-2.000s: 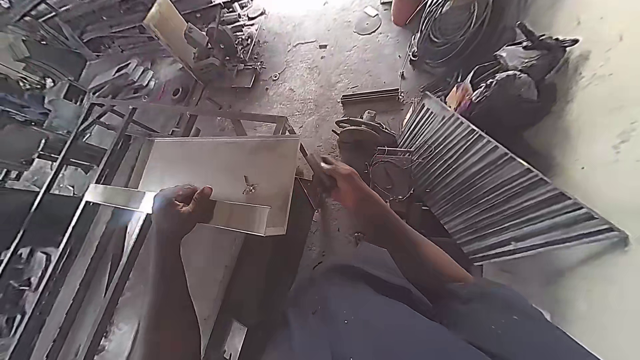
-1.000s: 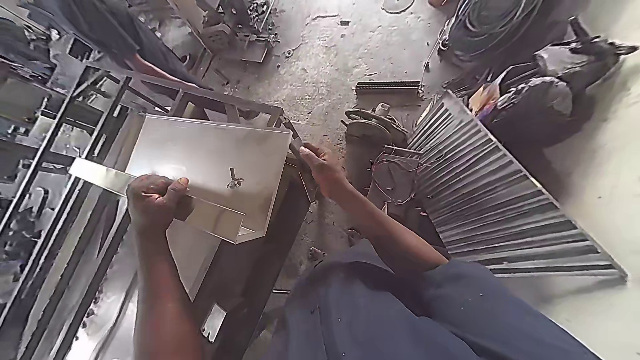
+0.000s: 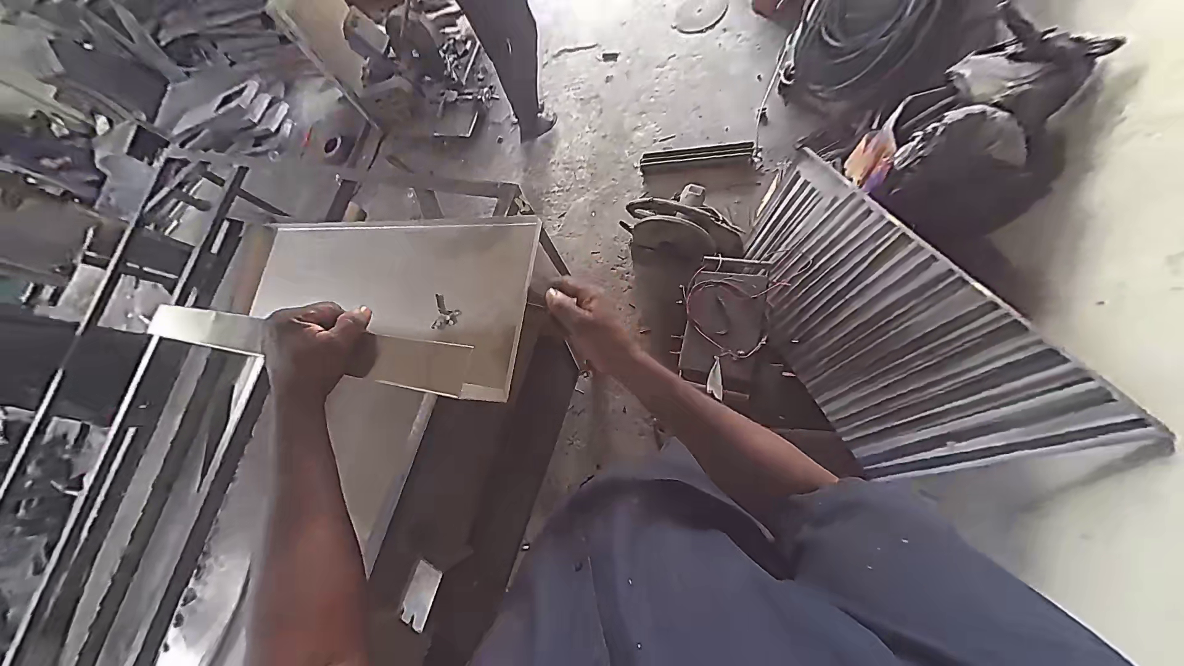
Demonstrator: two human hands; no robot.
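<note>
My left hand point(image 3: 319, 347) is closed around a flat metal strip point(image 3: 421, 363), which sticks out to both sides of the fist. The strip lies across the near part of a shallow sheet-metal tray or box point(image 3: 398, 264). Small metal pieces point(image 3: 445, 313) sit on the sheet just beyond the strip. At the right side of the box, my right hand point(image 3: 583, 319) has its fingers bent against the edge; whether it grips the edge or a small thing there cannot be told. Dark metal framework point(image 3: 472, 190) stands under and behind the box.
A ribbed metal panel point(image 3: 943, 324) leans at the right, beside a machine with a round guard point(image 3: 680, 227) and thin red wires point(image 3: 726, 342). Cable coils point(image 3: 860, 37) and black bags point(image 3: 980, 157) lie farther back. Another person's leg point(image 3: 509, 60) shows at the top. Scrap metal fills the left.
The other person's leg has moved from beside the frame at the upper left to the top middle. My left hand stays on the strip, and my right hand remains at the box's right side.
</note>
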